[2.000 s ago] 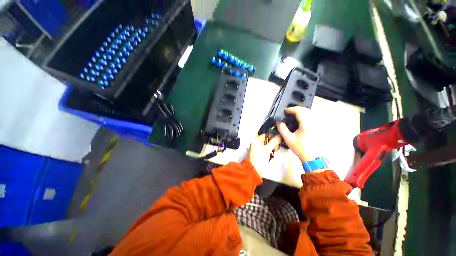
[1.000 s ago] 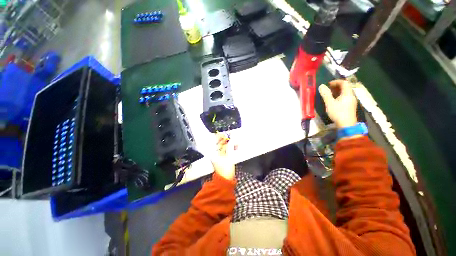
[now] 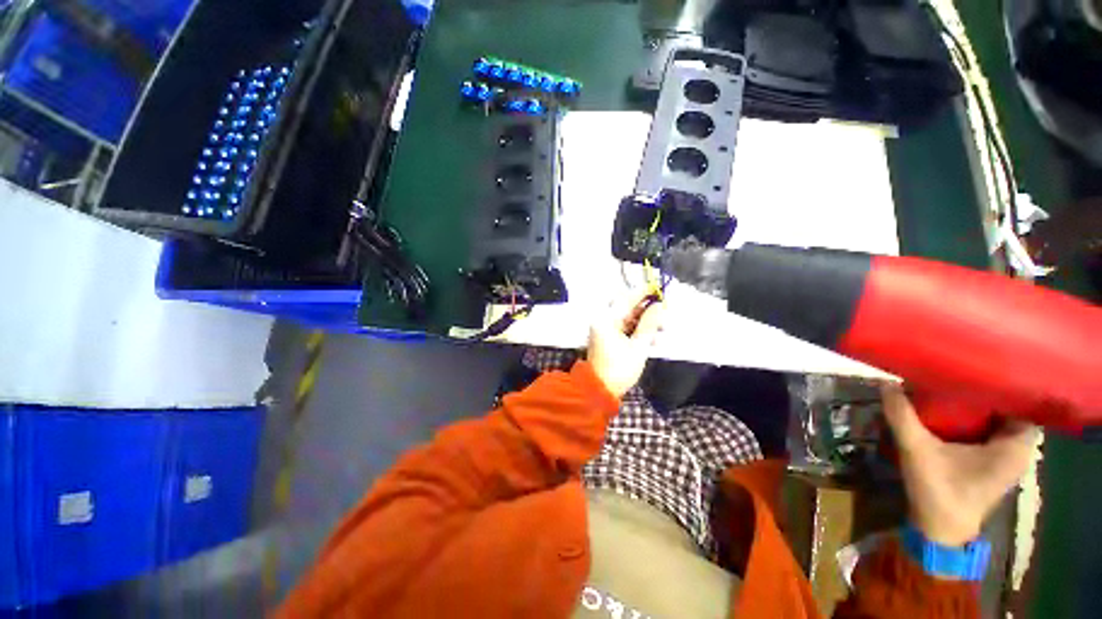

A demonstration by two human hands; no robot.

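My right hand (image 3: pixel 961 466) grips the red heat gun (image 3: pixel 967 327). Its metal nozzle points left at the open end of the right power strip body (image 3: pixel 695 127), close to the wires there. My left hand (image 3: pixel 622 345) is just below that open end and pinches thin wires (image 3: pixel 654 288) with its fingertips; any sleeve on them is too small to tell. The strip lies with its three round sockets up on the white work sheet (image 3: pixel 810 194). A second power strip body (image 3: pixel 517 187) lies to the left, with wires at its near end.
Rows of blue-topped components (image 3: pixel 520 79) lie behind the left strip. A black bin (image 3: pixel 302 133) with more of them stands at left in a blue crate (image 3: pixel 260 276). Black cords (image 3: pixel 389 256) lie at the bench's left edge. Flat black covers (image 3: pixel 792 55) are stacked at the back right.
My right hand has taken hold of the heat gun and brought its nozzle to the right strip's open end. My left hand stays by the wires. The camera view has shifted.
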